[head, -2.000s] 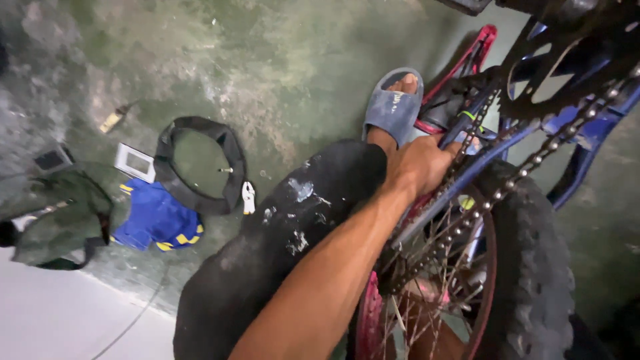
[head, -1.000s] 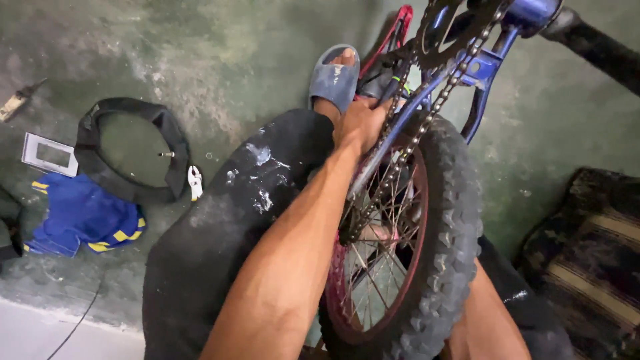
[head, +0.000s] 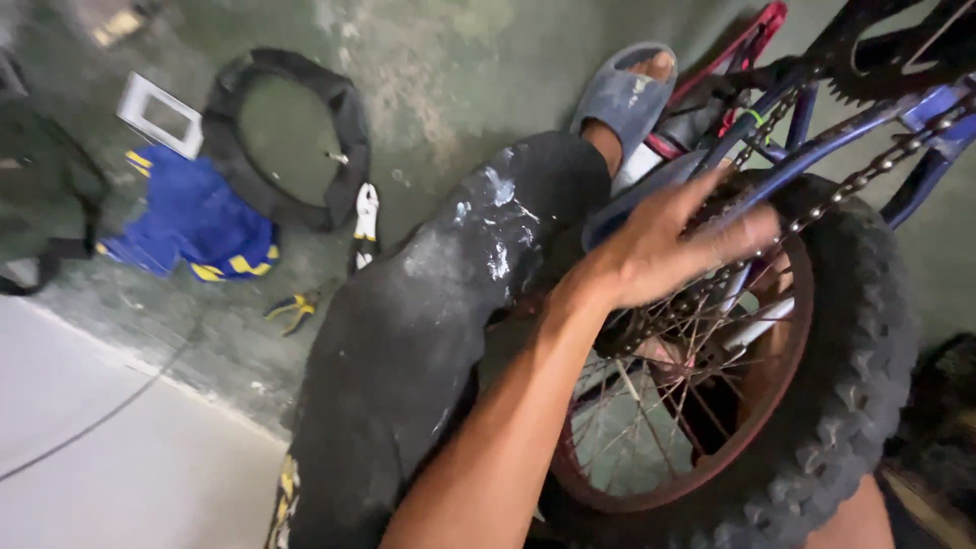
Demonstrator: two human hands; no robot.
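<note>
My left hand point(head: 663, 248), blurred, has its fingers spread over the blue bicycle frame tube point(head: 812, 149) and the chain point(head: 827, 202), holding nothing. Beside it is the spoked wheel with a reddish rim point(head: 801, 366) and a knobby black tire point(head: 862, 343). My right arm passes behind the wheel; skin near my right hand point(head: 772, 278) shows through the spokes, but the fingers and anything in them are hidden. The toothed chainring point(head: 846, 76) is at the upper right.
On the floor at left lie a black inner tube point(head: 347, 145), white-handled pliers point(head: 367, 213), yellow-and-black pliers point(head: 297, 309), a blue cloth point(head: 183, 206), a white frame-shaped piece point(head: 133, 110) and a dark bag point(head: 38, 183). My slippered foot point(head: 629, 91) stands near a red-edged item point(head: 770, 19).
My left hand was closed at the frame beside the slipper; now its fingers are spread, and it is nearer the wheel and chain. The view has shifted.
</note>
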